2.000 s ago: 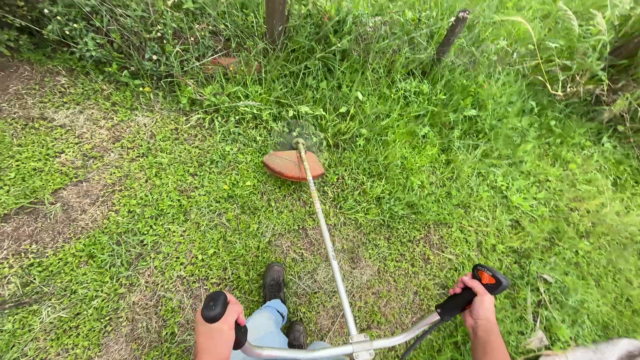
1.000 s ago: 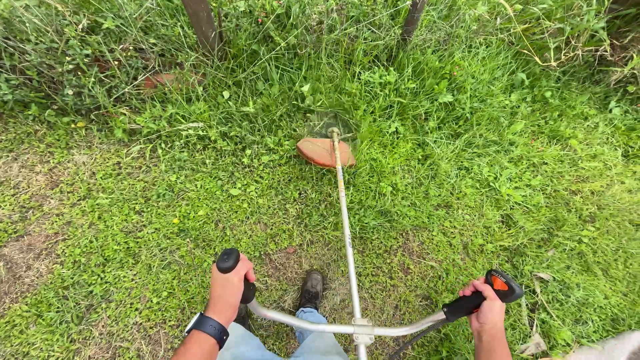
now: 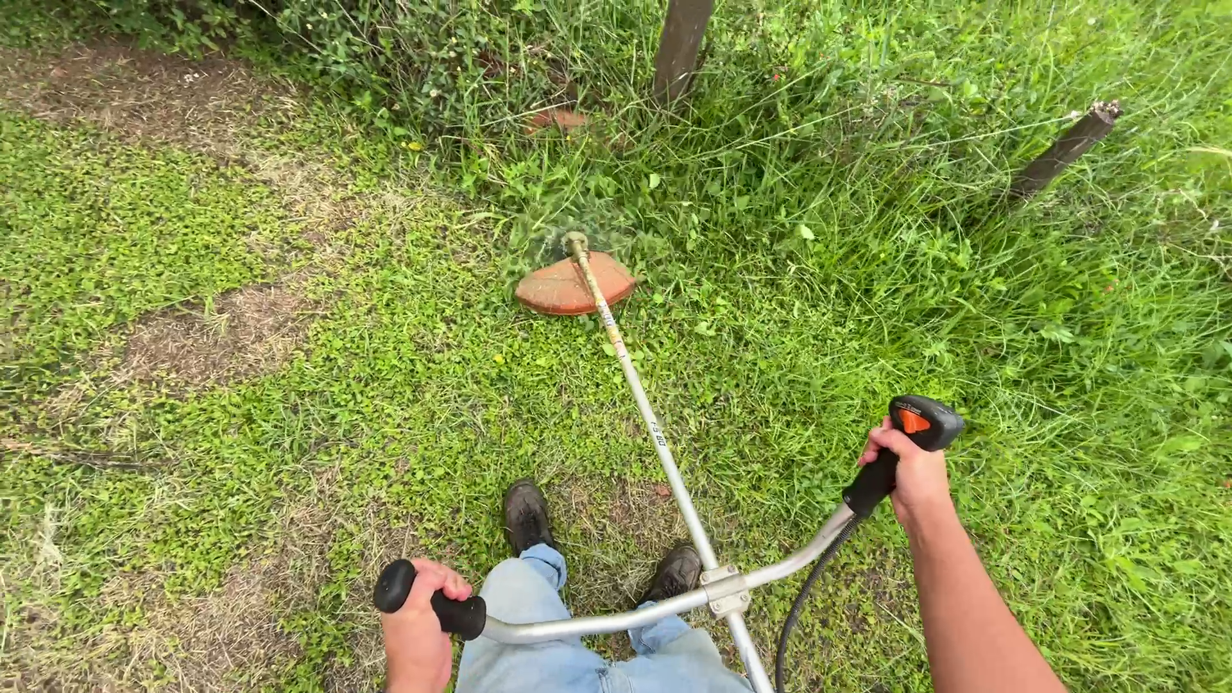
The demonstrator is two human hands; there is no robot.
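Observation:
A brush cutter with a metal shaft (image 3: 657,430) reaches away from me over the grass. My left hand (image 3: 421,626) is closed around the black left grip of its handlebar (image 3: 587,628). My right hand (image 3: 912,474) holds the black control handle (image 3: 878,472), which has an orange switch; a black cable (image 3: 804,602) runs down from it. At the shaft's far end, an orange guard (image 3: 576,284) sits just behind the cutting head (image 3: 575,243). Around the head the cutter is blurred, as if spinning, at the border of short and taller grass.
Beyond the guard stands a dark wooden post (image 3: 681,50), and a leaning stump of post (image 3: 1066,151) is to its right. A reddish object (image 3: 555,120) lies partly hidden in the weeds. My boots (image 3: 527,517) stand on patchy grass. Dense shrubs (image 3: 385,58) grow at the upper left.
The cutting head has moved to the left along the taller grass since a second ago. The view has shifted left too. Both hands have kept their grips.

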